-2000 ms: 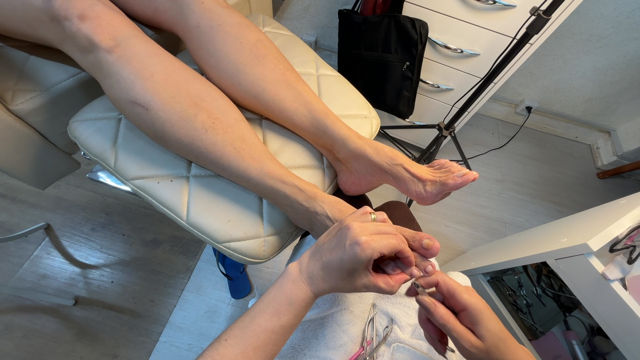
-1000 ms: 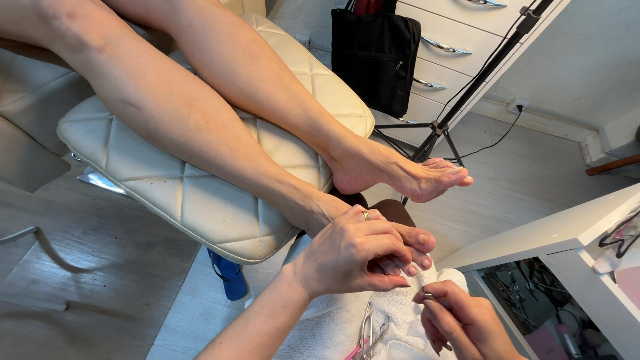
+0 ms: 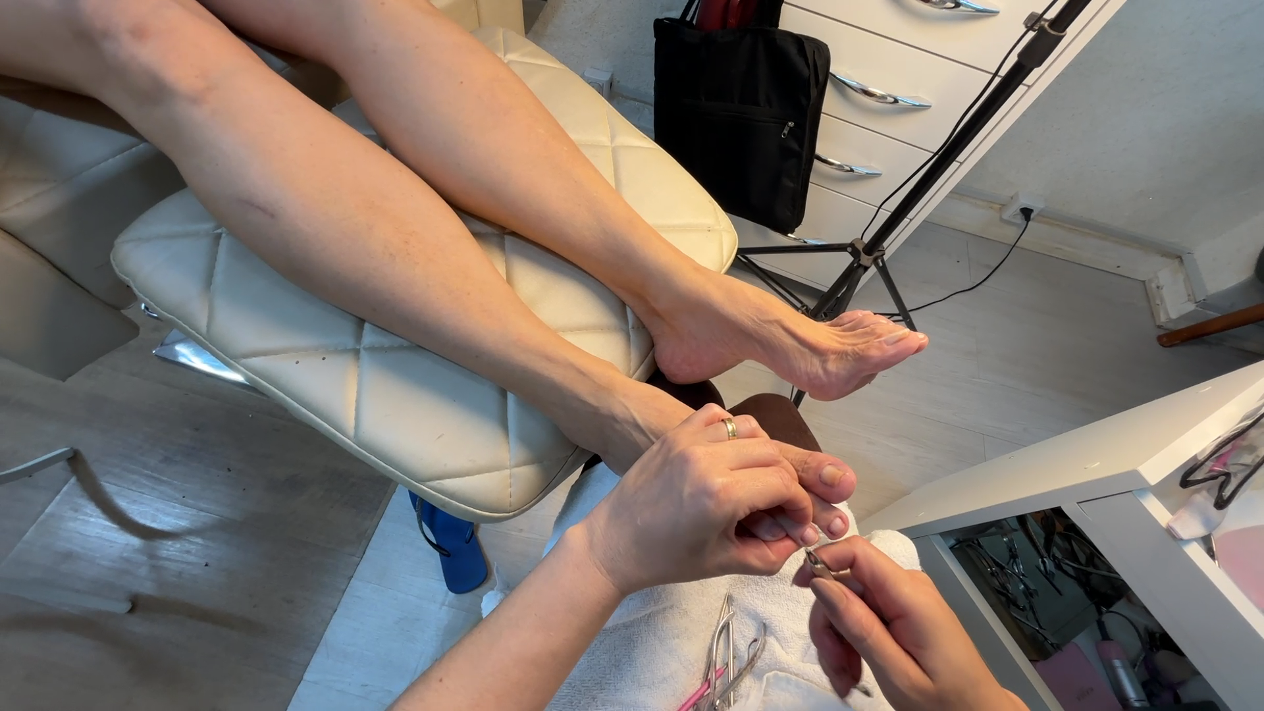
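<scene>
My left hand, with a gold ring, is closed around the toes of another person's nearer foot. The big toe sticks out beyond my fingers. Between the thumb and fingers of my right hand is a small metal tool, its tip close to the smaller toes; most of it is hidden by my fingers. The person's other foot lies farther back, toes pointing right. Below my hands, metal nippers with looped handles and a pink-handled tool rest on a white towel.
Both legs lie on a cream quilted leg rest. A blue flip-flop is on the floor. Behind stand a black tripod, a black bag and white drawers. At right is a white cabinet with an open drawer of tools.
My left hand stays around the toes. My right hand remains close to them with the metal tool, shifting only slightly.
</scene>
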